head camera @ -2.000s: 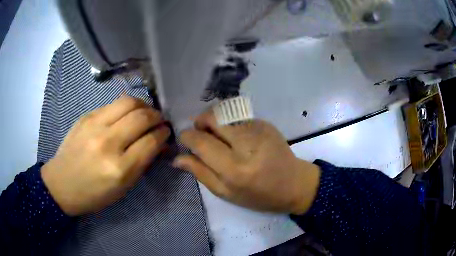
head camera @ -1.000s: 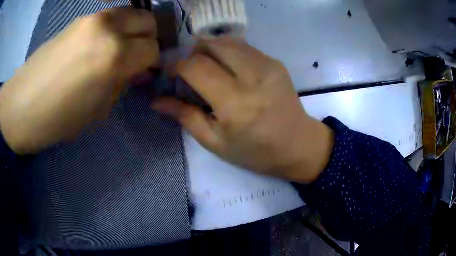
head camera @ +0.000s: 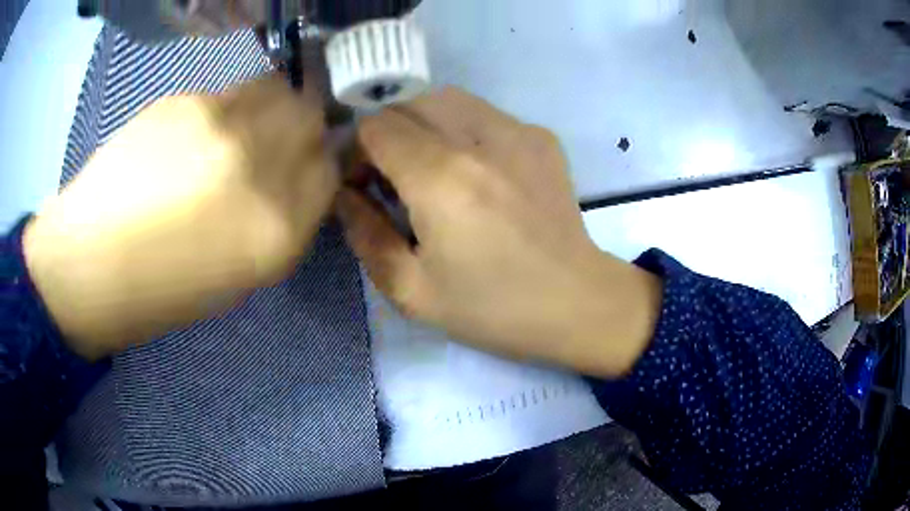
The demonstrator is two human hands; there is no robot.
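The striped cut panel (head camera: 249, 389) lies on the sewing table under both hands and runs to its front edge. My left hand (head camera: 200, 210) lies over the panel with its fingers bent at the panel's right edge; the fingertips are blurred. My right hand (head camera: 489, 220) is beside it, thumb and fingers pinched at the same edge, where a dark strip (head camera: 384, 200) shows between them. The presser foot and needle area (head camera: 287, 50) is just beyond the fingertips. The white ribbed knob (head camera: 379, 62) is just above my right fingers. The hands hide the exact grip.
The white table (head camera: 479, 399) has ruler marks along its front edge. The machine's metal bed (head camera: 649, 90) spans the back right. A yellow parts tray (head camera: 866, 245) with small metal items stands at the far right, with a blue object (head camera: 860, 374) below it.
The view has shifted, so the machine head sits higher in the picture than two seconds ago. Both hands stay together at the panel's edge, close to the presser foot.
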